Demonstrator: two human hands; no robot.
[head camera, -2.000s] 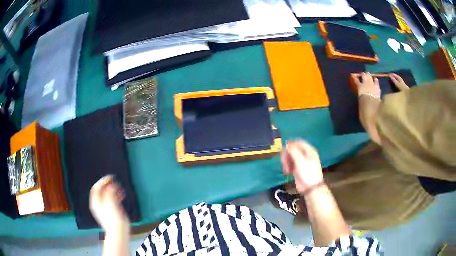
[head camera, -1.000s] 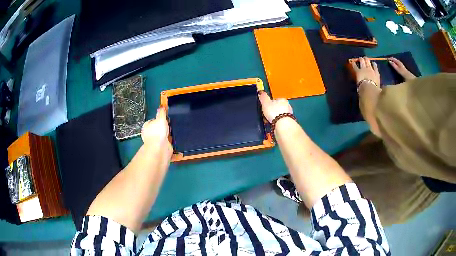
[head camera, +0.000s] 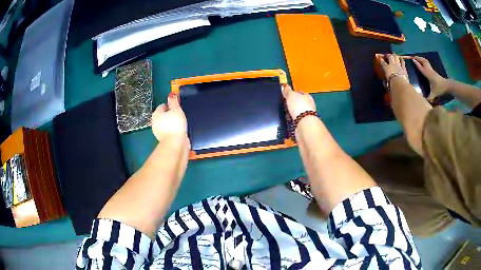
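Note:
A glossy black display panel (head camera: 232, 115) lies in an orange holding fixture (head camera: 229, 76) in front of me, and a bright reflection shows on its lower part. My left hand (head camera: 170, 120) grips the fixture's left edge with the thumb on top. My right hand (head camera: 298, 104), with a beaded bracelet at the wrist, grips the right edge near its upper corner. The fingers under the fixture are hidden. I cannot tell whether the fixture touches the green bench.
A crinkled silvery-brown block (head camera: 134, 95) and a black mat (head camera: 87, 158) lie left, beside a stack of orange plates (head camera: 43, 176). A flat orange plate (head camera: 313, 52) lies right. Another person's hands (head camera: 394, 68) work at a second fixture. Film sleeves (head camera: 153, 42) lie at the back.
Both hands, apart from the fixture two seconds ago, now hold its sides. Since one second ago a bright reflection has appeared on the panel. The other person's right hand has shifted.

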